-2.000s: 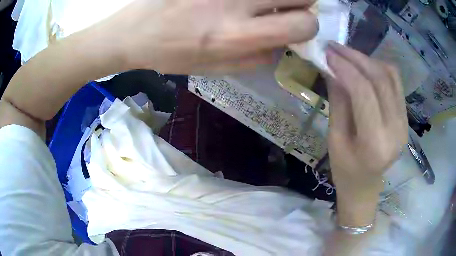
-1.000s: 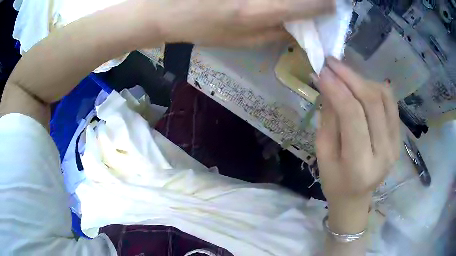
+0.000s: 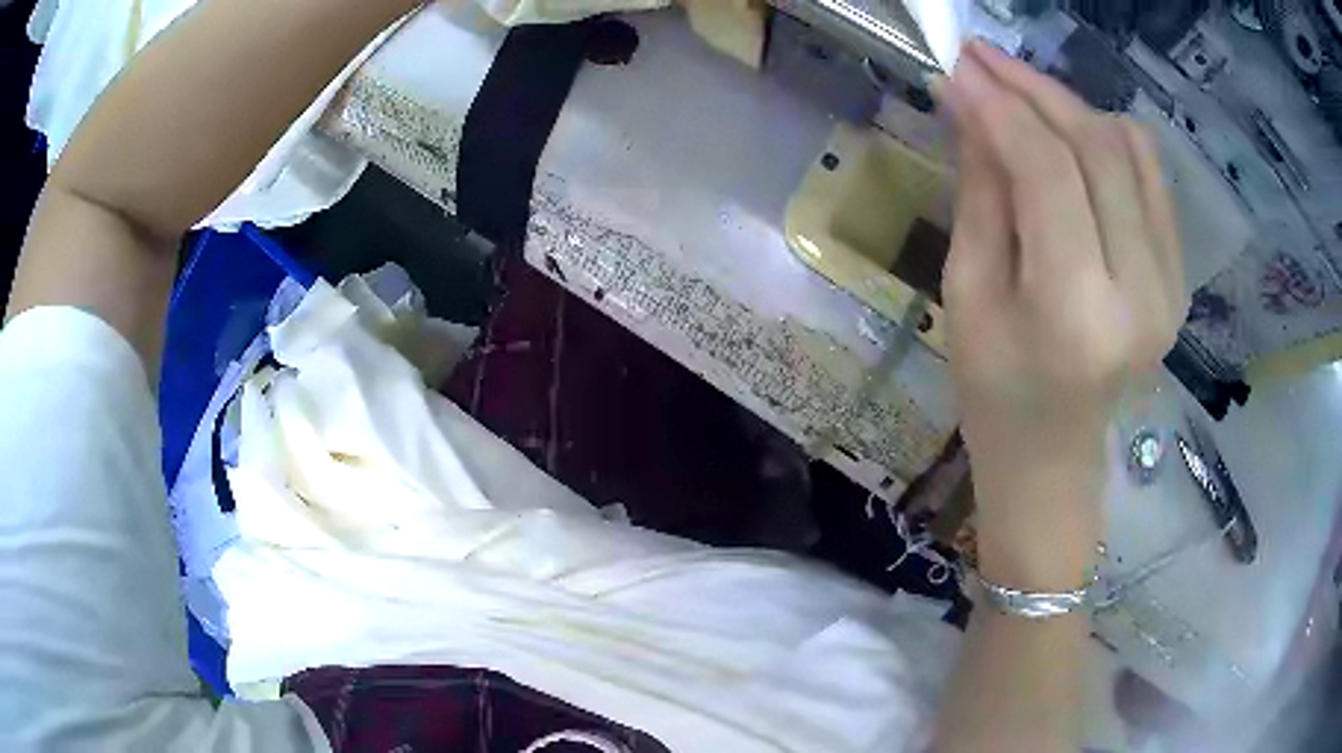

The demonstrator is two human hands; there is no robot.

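My right hand (image 3: 1052, 250) is at the upper right, its fingertips pinching the tip of a white garment piece (image 3: 935, 21) at the top edge near the machine's metal parts. My left forearm crosses the upper left, but my left hand is cut off by the top edge. The pale machine bed (image 3: 662, 191) with a speckled front edge lies below, with a cream-rimmed opening (image 3: 868, 199) left of my right hand. A large cream-white garment bundle (image 3: 589, 618) lies across my lap.
A blue bin (image 3: 199, 331) stands at left under the bundle. A black band (image 3: 508, 140) crosses the bed. Thread snips (image 3: 1219, 496) and a small round metal part (image 3: 1145, 452) lie at right. Thread ends (image 3: 913, 547) hang at the front corner. White cloth (image 3: 103, 66) is at upper left.
My left hand has moved up out of the picture, uncovering the bed and black band. My right hand and the pinched white piece have moved up. The round metal part now shows beside the snips.
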